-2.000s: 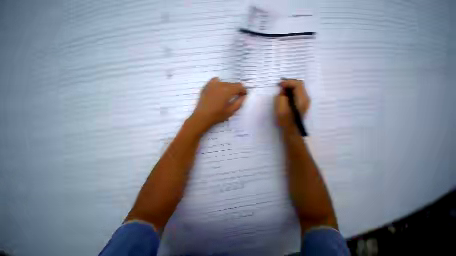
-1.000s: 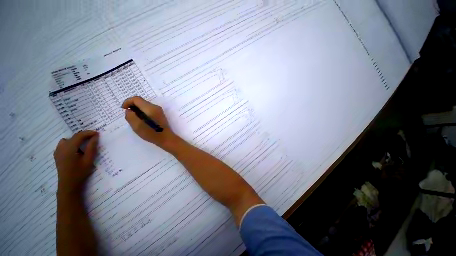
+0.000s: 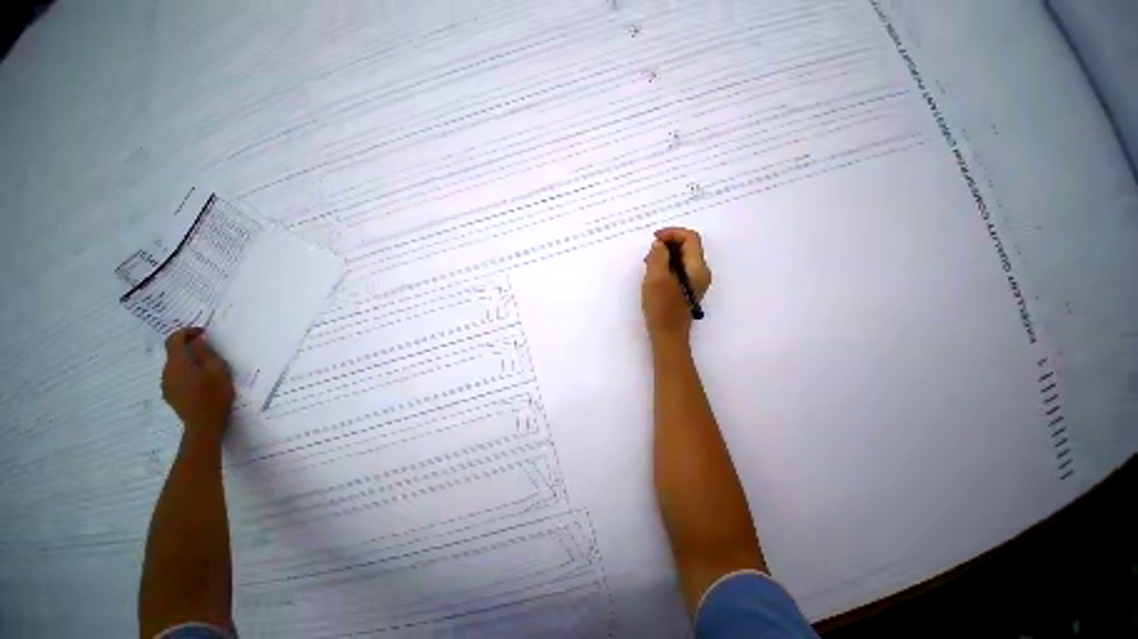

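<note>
The order sheet (image 3: pixel 281 281), white with a printed grid and a dark header bar, lies at the left, tilted on the marker paper. My left hand (image 3: pixel 197 381) grips its lower left edge between thumb and fingers. My right hand (image 3: pixel 674 281) holds a black pen (image 3: pixel 686 282) over a blank part of the marker paper (image 3: pixel 824 375), near the ends of the printed lines. The pen's tip is hidden by my fingers. Whether the hand touches the paper I cannot tell.
Long narrow pattern piece outlines (image 3: pixel 412 431) run across the marker at the lower left. A line of black text with short black bars (image 3: pixel 1056 418) stands near the right end. A raised paper edge is at the upper right. The brown table edge (image 3: pixel 924 593) curves along the lower right, with dark floor beyond.
My right hand has moved from the order sheet to the right, over blank marker paper, with the pen. My left hand now grips the sheet, which is turned and tilted. The view has shifted rightward.
</note>
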